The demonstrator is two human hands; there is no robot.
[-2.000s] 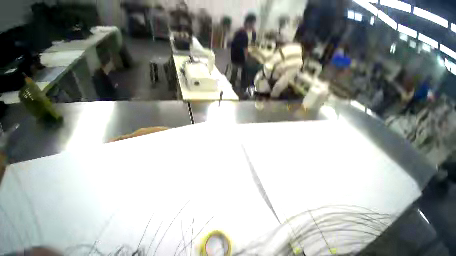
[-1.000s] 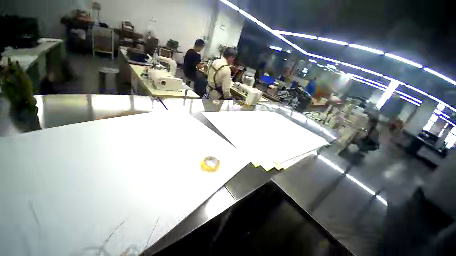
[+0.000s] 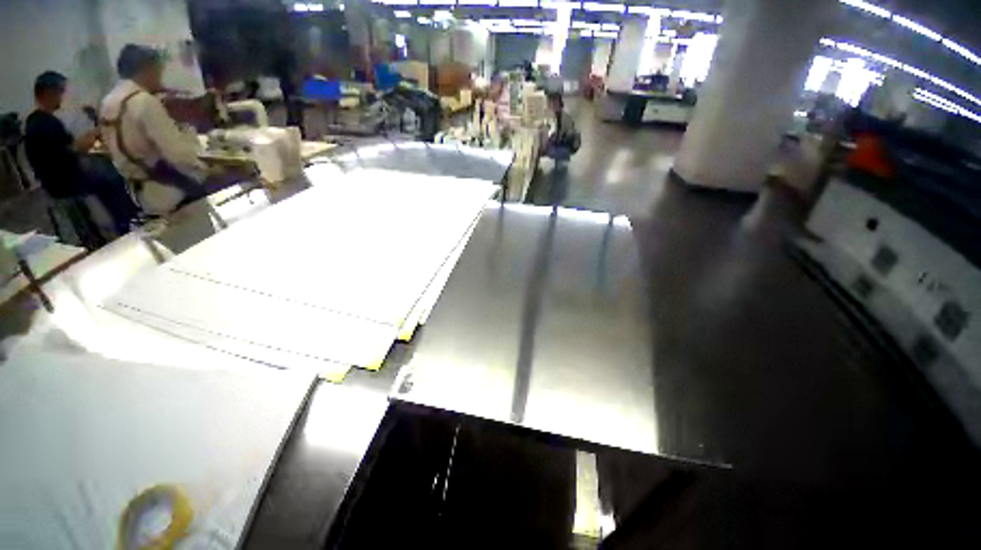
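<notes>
A large white sheet (image 3: 129, 430) covers the lower left of the view on the metal table. A yellow tape roll (image 3: 156, 518) lies on it near the bottom edge. Beyond it, several overlapped white sheets (image 3: 323, 252) lie with stepped edges. Small yellow tape pieces (image 3: 407, 331) show at their near right corners. Neither of my hands is in the picture.
A shiny metal tabletop (image 3: 586, 312) stands at the centre right, with a dark recess (image 3: 473, 483) in front of it. Two seated people (image 3: 151, 134) are at the upper left by sewing machines. A pillar (image 3: 753, 97) and a long white machine (image 3: 893, 279) stand to the right.
The view has swung to the right. The tape roll now shows at the lower left, and the metal tabletop, pillar and white machine have come into view.
</notes>
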